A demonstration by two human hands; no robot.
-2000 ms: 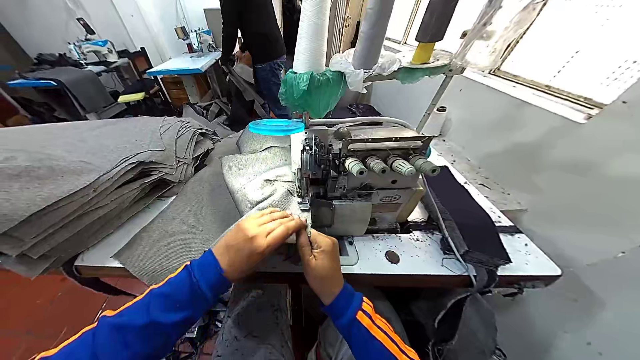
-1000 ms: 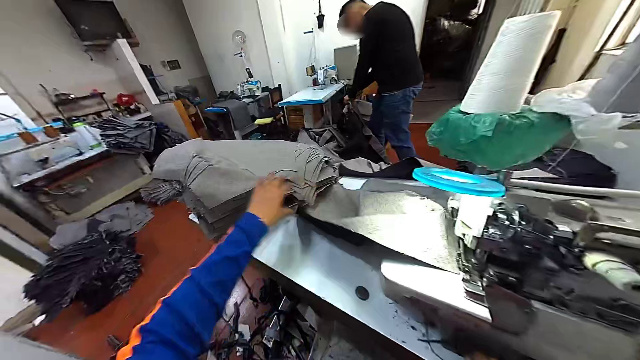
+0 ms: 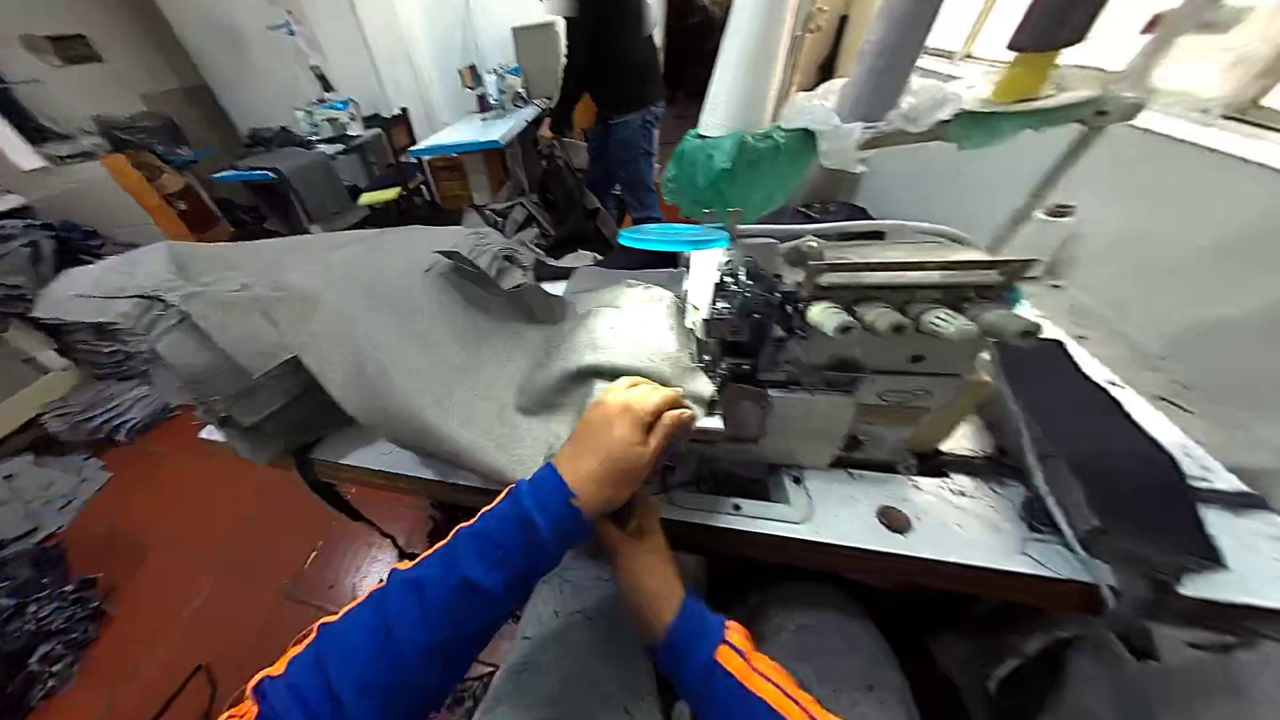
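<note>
My left hand (image 3: 625, 440), fingers curled, grips the near edge of a grey fabric piece (image 3: 610, 340) just left of the presser-foot area of an overlock sewing machine (image 3: 870, 380). Below it, at the table's front edge, is my right hand (image 3: 640, 550), partly covered by the left; whether it holds cloth cannot be told. The grey fabric lies over the machine's left side, under a blue ring (image 3: 675, 237). A larger grey cloth (image 3: 380, 330) spreads leftward across the table.
Thread cones in green plastic (image 3: 740, 170) stand behind the machine. A dark fabric strip (image 3: 1100, 450) lies on the right of the white table (image 3: 960, 520). Cloth piles (image 3: 115, 390) are at the left. A person (image 3: 625, 110) stands behind, near another sewing table (image 3: 480, 130).
My left hand has moved from the fabric stack to the cloth at the machine. My right hand is in view again. The view has swung left and partly back.
</note>
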